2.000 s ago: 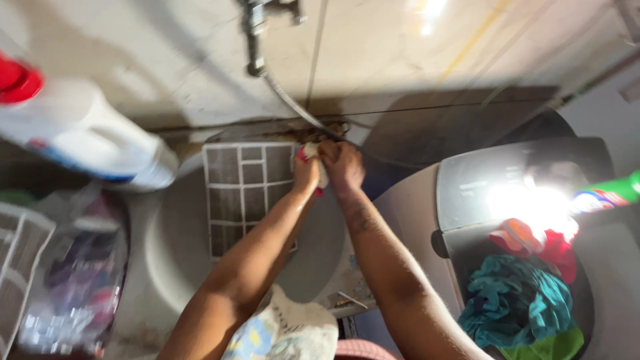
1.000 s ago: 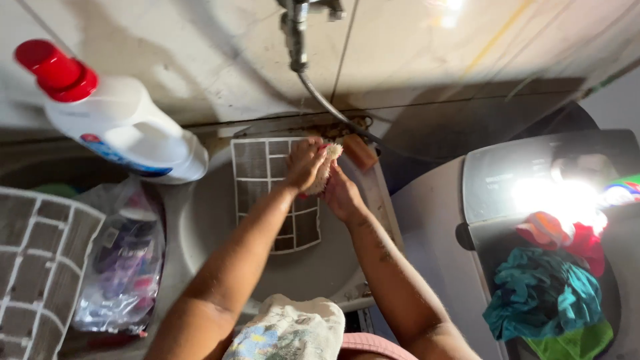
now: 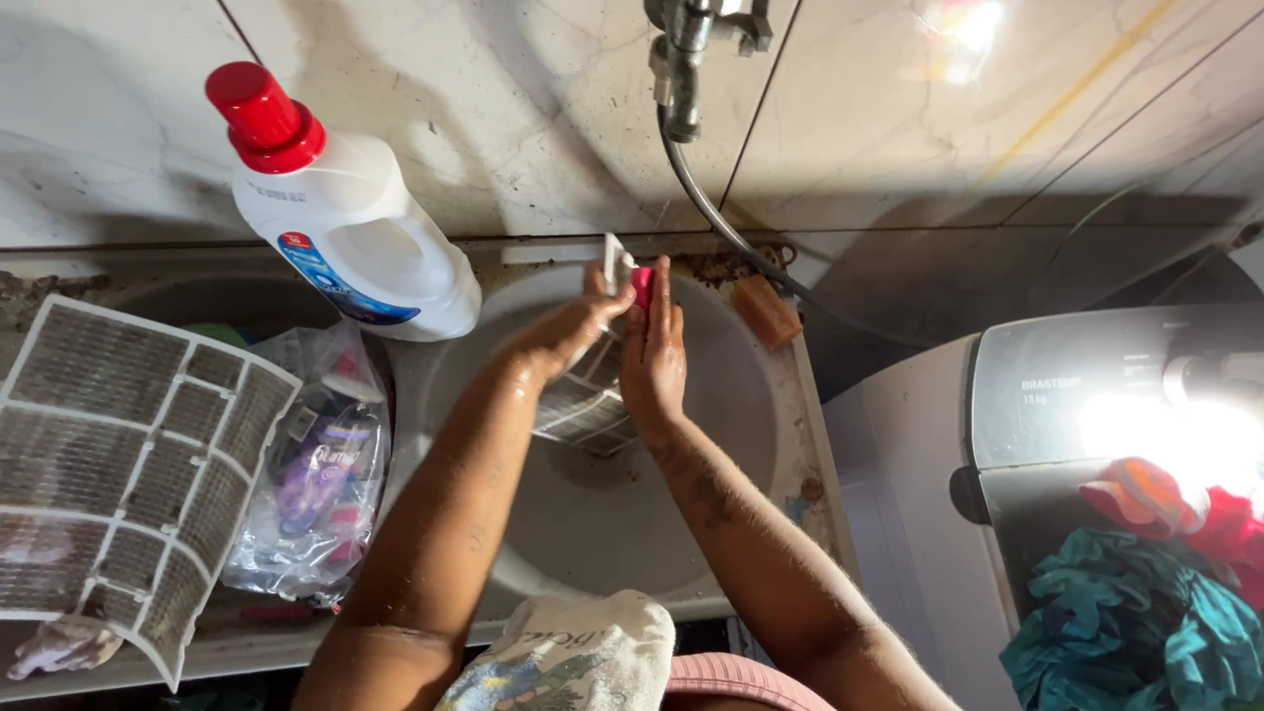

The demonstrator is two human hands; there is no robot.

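Over the round basin of a sink [image 3: 731, 395], my left hand [image 3: 583, 316] grips the top edge of a white-framed mesh filter [image 3: 583, 400], which is tilted on edge. My right hand [image 3: 654, 351] has its fingers extended flat against a pink scrubbing item [image 3: 643, 287], pressed toward the filter's upper part. Whether that item is a brush or a sponge cannot be told. An orange-brown soap bar [image 3: 766, 311] lies on the sink's back right corner.
A second mesh filter [image 3: 148, 434] and a plastic bag [image 3: 331, 474] are at the left. A white bottle with a red cap [image 3: 355, 227] stands behind. A tap [image 3: 684, 89] hangs above; a washing machine [image 3: 918, 444] with teal cloth [image 3: 1126, 622] is on the right.
The filter lay flatter in the basin one second ago and is now raised and turned in my left hand. A pale scrubbing item showed between my hands; its pink side shows now.
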